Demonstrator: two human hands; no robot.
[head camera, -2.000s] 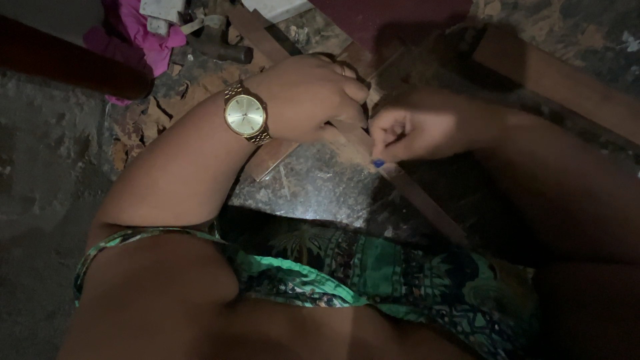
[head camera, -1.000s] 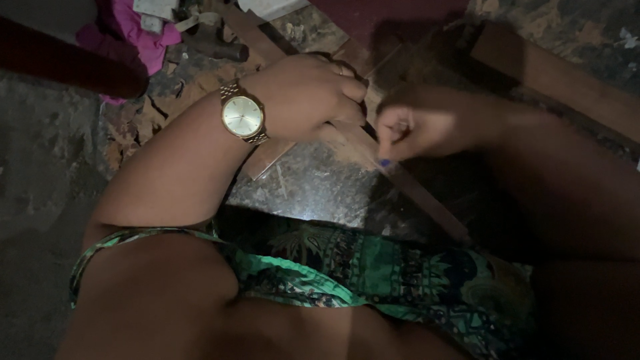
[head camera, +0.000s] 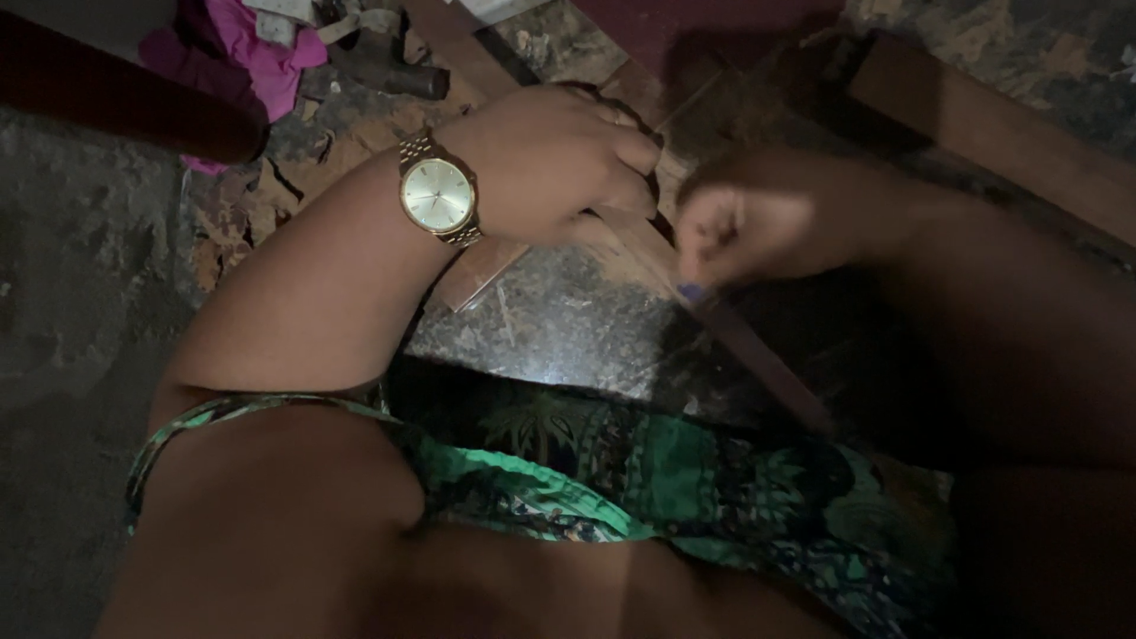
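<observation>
My left hand (head camera: 568, 160), with a gold watch (head camera: 437, 197) at its wrist, lies palm down over crossed flat strips, fingers bent and closed on a thin brown flat strip (head camera: 754, 351). That strip slants down to the right; its material is unclear. Just to the right, my right hand (head camera: 754, 222) is curled in shadow above the strip, with a small blue spot at its lower fingertip, perhaps a painted nail. Whether it grips anything is not visible. Another flat brown piece (head camera: 484, 275) pokes out under my left wrist.
A worn, stained surface (head camera: 550, 328) lies under the hands. Farther off are pink cloth (head camera: 257, 62), a dark hammer-like tool (head camera: 390, 67) and a dark red sheet (head camera: 719, 27). A thick wooden bar (head camera: 994, 133) lies at right. A dark round bar (head camera: 133, 89) juts in from the left.
My right hand shifts slightly beside the strip, with the blue spot a little lower than at first. The left hand stays on the strip.
</observation>
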